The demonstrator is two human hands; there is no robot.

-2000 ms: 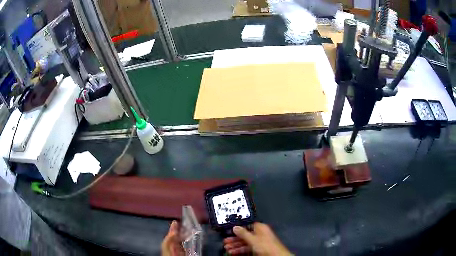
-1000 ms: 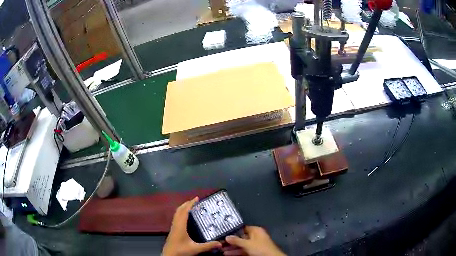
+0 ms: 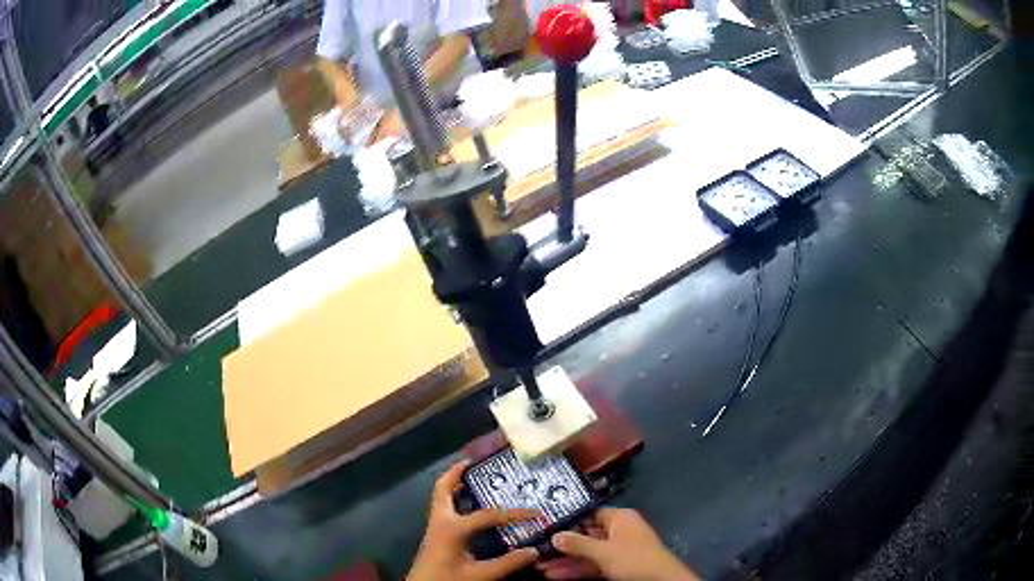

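Observation:
A black square LED work light (image 3: 524,495) with a striped lens face up is held at the front of the hand press (image 3: 482,272). My left hand (image 3: 471,533) holds its left side, with fingers over the lens. My right hand (image 3: 618,547) holds its lower right edge. The cream-white pressing block (image 3: 543,411) is above the lamp's back edge and overlaps it in view; I cannot tell if they touch. The red-brown fixture (image 3: 609,437) shows at the right, partly hidden. The press lever's red ball (image 3: 566,34) is up.
Two finished lamps (image 3: 739,202) stand right of the press, their cables hanging forward. Cardboard (image 3: 340,363) lies left of the press. A glue bottle (image 3: 191,538) stands at the lower left. Clear lenses (image 3: 910,165) lie at the far right. Another person (image 3: 403,45) is across the bench.
My view has swung right. Both hands have carried the lamp from beside the red-brown board to the press. The lens, earlier apart in my left hand, lies on the lamp.

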